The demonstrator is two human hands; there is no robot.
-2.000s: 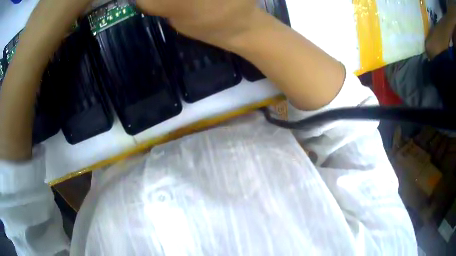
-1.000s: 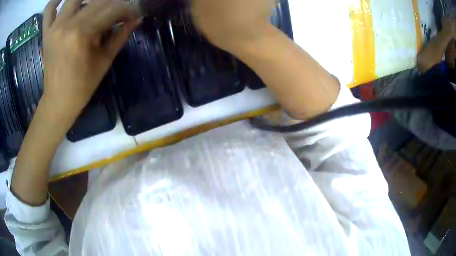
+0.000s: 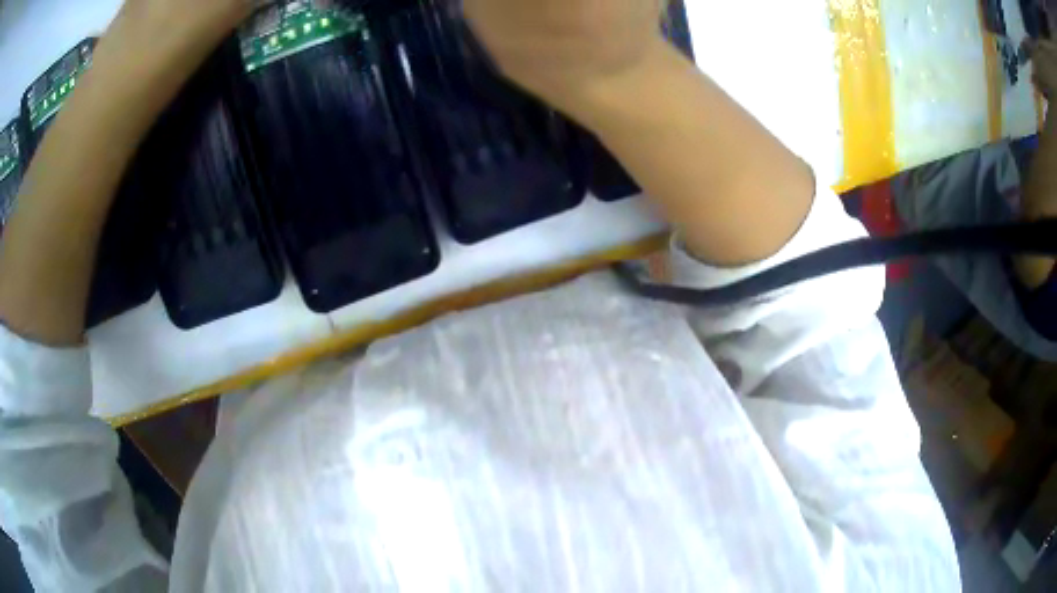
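Note:
Several black housings (image 3: 348, 185) lie in a row on the white table covering (image 3: 197, 365). A green circuit board (image 3: 304, 41) crosses the far end of the middle housing; another board (image 3: 56, 87) shows at the far left. My right hand (image 3: 568, 29) is over the far ends of the housings right of the middle one, its fingers cut off by the top edge. My left hand (image 3: 203, 9) is at the top edge, mostly cut off, with the forearm across the left housings. What either hand holds is hidden.
A thick black cord (image 3: 800, 269) crosses my right sleeve. Yellow tape (image 3: 864, 93) crosses the covering at the right, and more tape (image 3: 383, 330) lines the near edge. Another person's grey sleeve (image 3: 968, 214) is at the right, above brown cartons (image 3: 956, 400).
My left hand has moved up and away from over the left housings to the top edge, uncovering the middle circuit board. My right hand has shifted slightly up and right in view.

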